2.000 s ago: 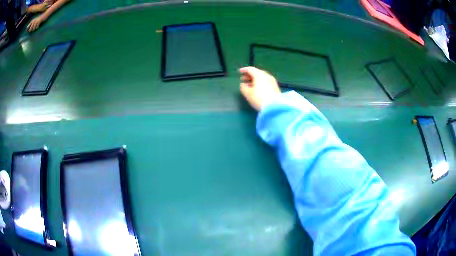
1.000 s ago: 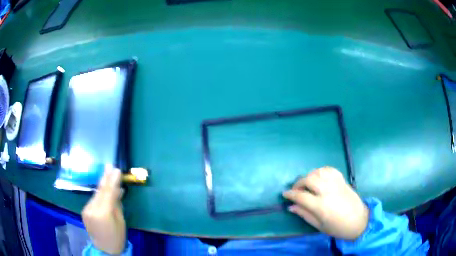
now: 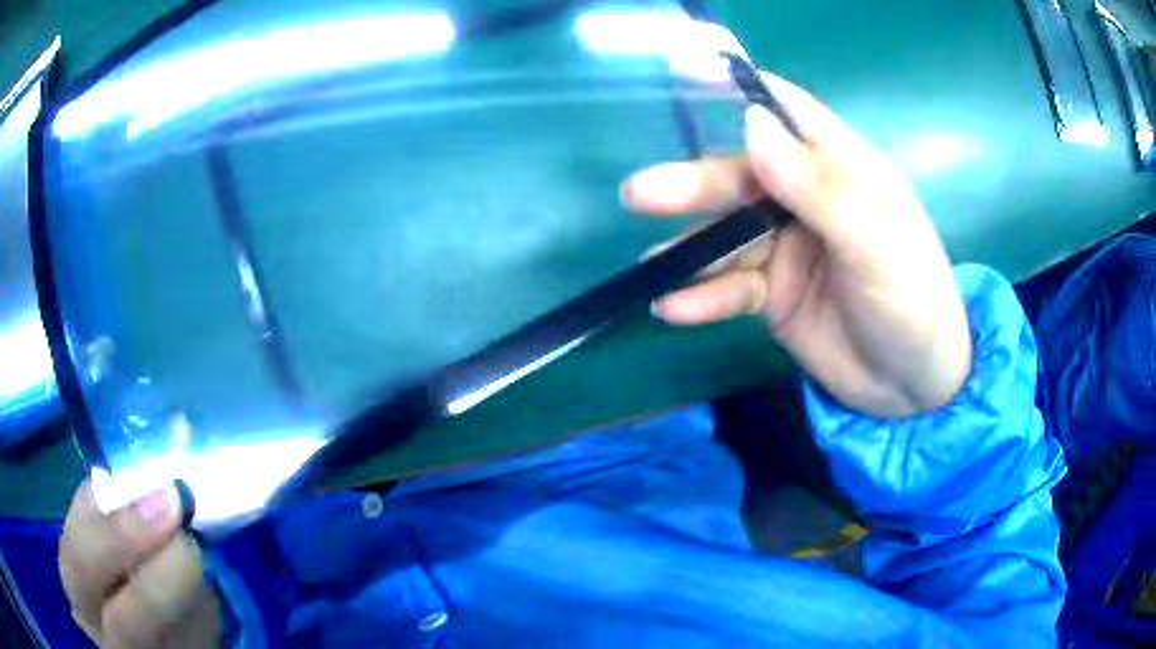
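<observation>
A large see-through touch panel [image 3: 418, 254] with a black border and strong glare is held tilted above the green bench, close to the camera. My left hand [image 3: 140, 558] grips its lower left corner, thumb on the glass. My right hand [image 3: 837, 241] holds its right end, with fingers on both sides of the black edge. A thin black frame [image 3: 241, 260] lies on the bench and shows blurred through the glass. The panel's upper edge is partly cut off by the picture. No flex tail can be made out.
Another panel [image 3: 19, 279] lies at the far left, cut off by the picture edge. Two narrow-looking panels lie at the upper right, one of them nearer [image 3: 1062, 70]. The green bench's [image 3: 976, 165] front edge runs just before my blue smock. Yellow floor tape [image 3: 830, 545] shows below.
My left hand has come up with a panel from the left side. My right hand has left the frame's near edge and now holds the panel's right end. The panel now covers much of the view.
</observation>
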